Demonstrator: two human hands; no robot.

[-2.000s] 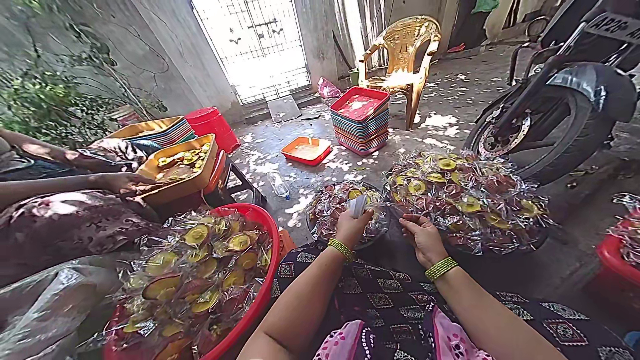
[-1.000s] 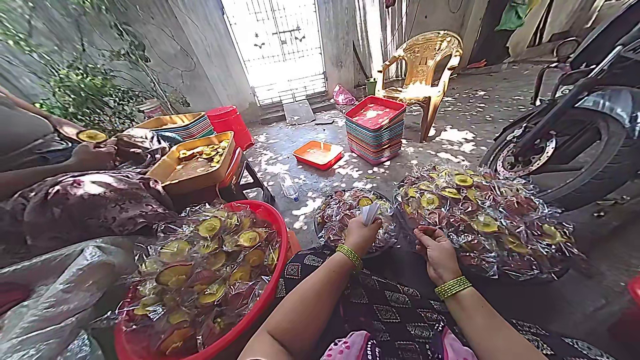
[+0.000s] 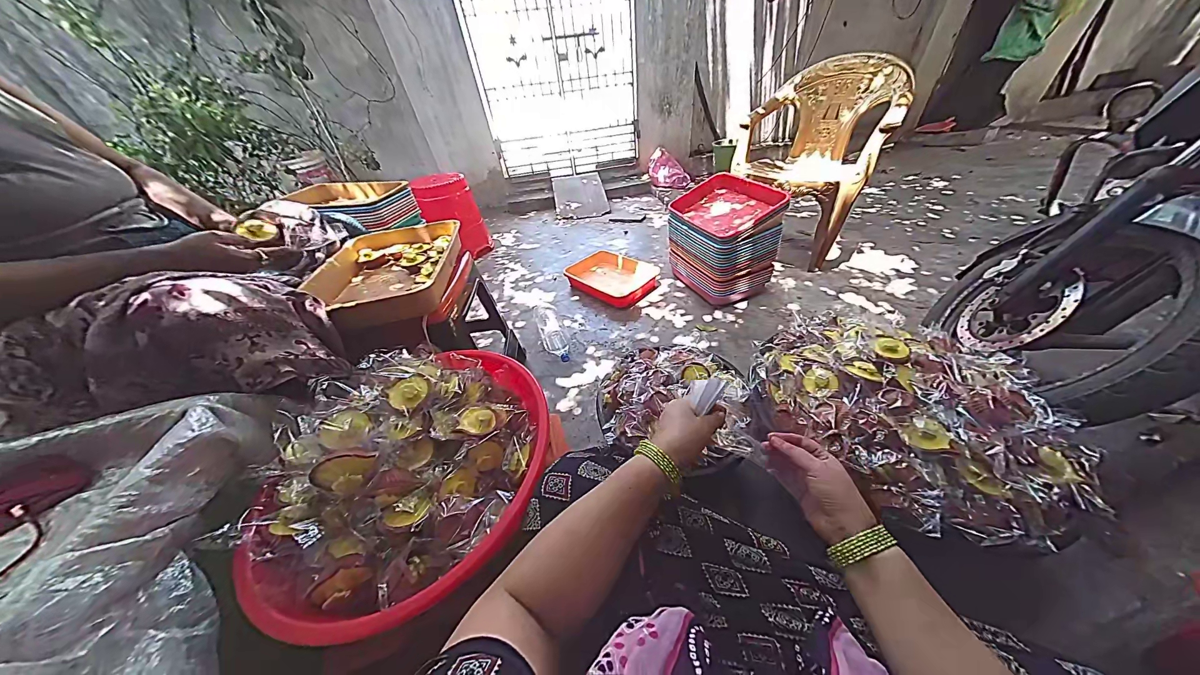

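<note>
My left hand (image 3: 689,431) is closed around a small folded bundle of whitish clear plastic (image 3: 705,394), over a round container of wrapped pieces (image 3: 647,389). To its right, my right hand (image 3: 816,478) has thumb and fingertips together at what looks like thin clear film; its exact hold is hard to make out. A large heap of cellophane-wrapped yellow and reddish-brown round pieces (image 3: 928,431) lies just beyond my right hand. At the left, a red plastic tub (image 3: 536,441) holds more wrapped pieces of the same kind.
Another person's hand (image 3: 220,251) holds a yellow round piece beside a yellow tray (image 3: 441,300). Ahead are an orange tray (image 3: 614,281), stacked trays (image 3: 724,248), a plastic bottle (image 3: 553,336) and a plastic chair (image 3: 825,141). A motorcycle wheel (image 3: 1106,319) stands right; plastic sheeting (image 3: 141,487) lies left.
My hands, close together over the containers two seconds ago, are now a little farther apart. The other person's hand has left the yellow tray and holds a yellow piece.
</note>
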